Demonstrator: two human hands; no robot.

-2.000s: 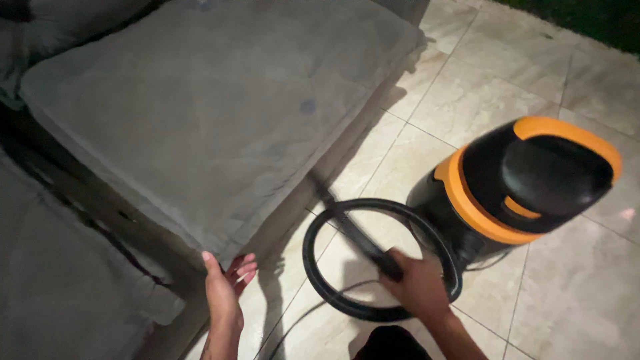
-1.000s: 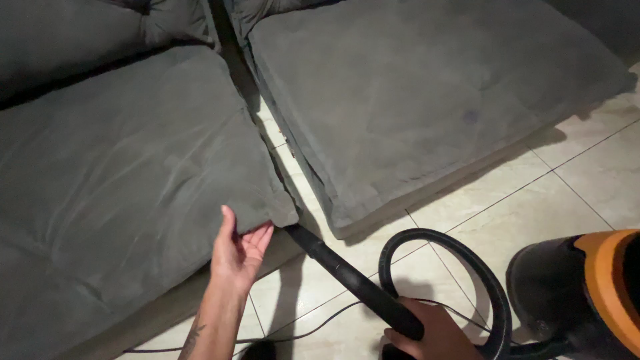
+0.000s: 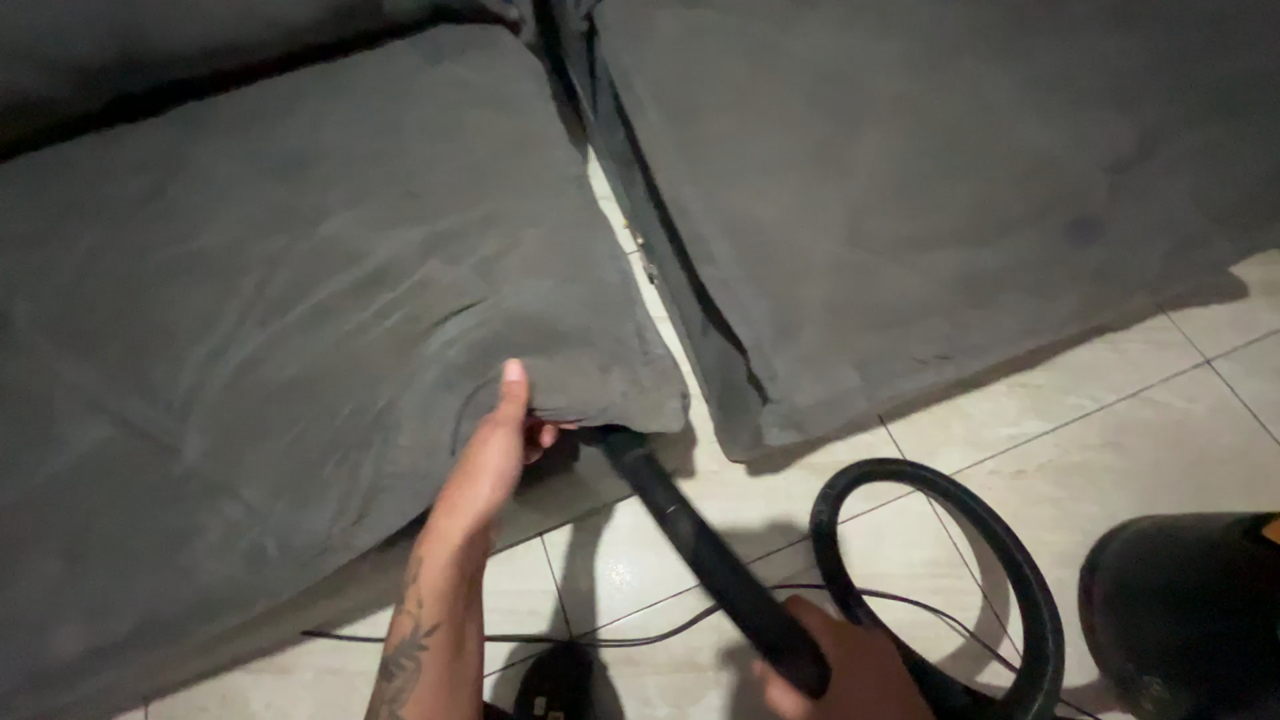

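My left hand [image 3: 505,430] grips the front edge of the left grey sofa seat cushion [image 3: 330,300], thumb on top and fingers under the edge, lifting it a little. My right hand [image 3: 840,660] is shut on the black vacuum wand [image 3: 700,545] at the bottom. The wand slants up to the left, and its tip is hidden under the cushion's front edge, just right of my left hand. From my right hand the black hose [image 3: 1040,600] loops on the right.
At the lower right stands the black vacuum canister [image 3: 1180,610]. A thin power cord [image 3: 660,632] crosses the tiled floor [image 3: 1080,440]. A second grey seat cushion [image 3: 900,200] lies to the right, across a narrow gap. A dark shoe [image 3: 555,680] is at the bottom.
The view has swung left from the right cushion. My left hand has moved left along the left cushion's front edge and now holds it, and the wand's tip has gone under that edge.
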